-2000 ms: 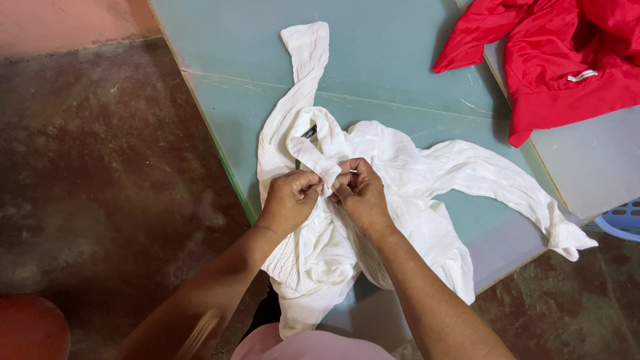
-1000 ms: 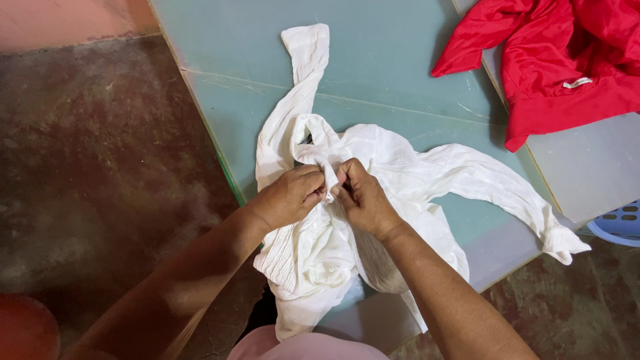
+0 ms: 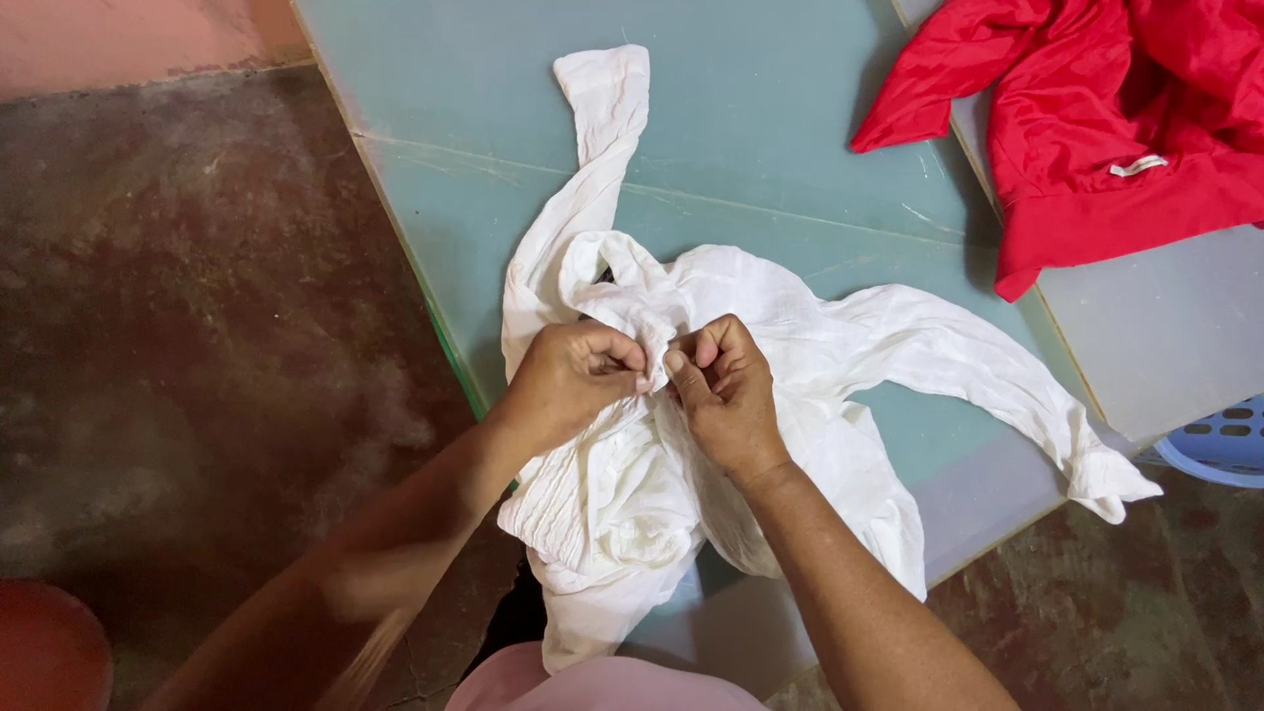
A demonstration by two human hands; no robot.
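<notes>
A crumpled white long-sleeved shirt (image 3: 750, 306) lies on a blue-green tabletop (image 3: 770, 118), one sleeve stretched toward the far side and the other toward the right edge. My left hand (image 3: 583, 380) pinches the shirt's collar band near the neck opening between thumb and fingers. Close beside it, on the right, my right hand (image 3: 726, 390) has its thumb and fingertips at the same band, also pinching the cloth. A small dark patch, perhaps a label, shows inside the collar. The exact spot between the fingertips is partly hidden.
At the upper right lies a red garment (image 3: 1086, 217) with a small white label. A blue plastic basket (image 3: 1220, 444) stands beyond the table's right edge. A round red object (image 3: 49, 647) is at the lower left, on or above the dark floor (image 3: 197, 296).
Both hands stay at the shirt's collar, with small shifts of the fingers and the band between them. The red garment has not plainly moved.
</notes>
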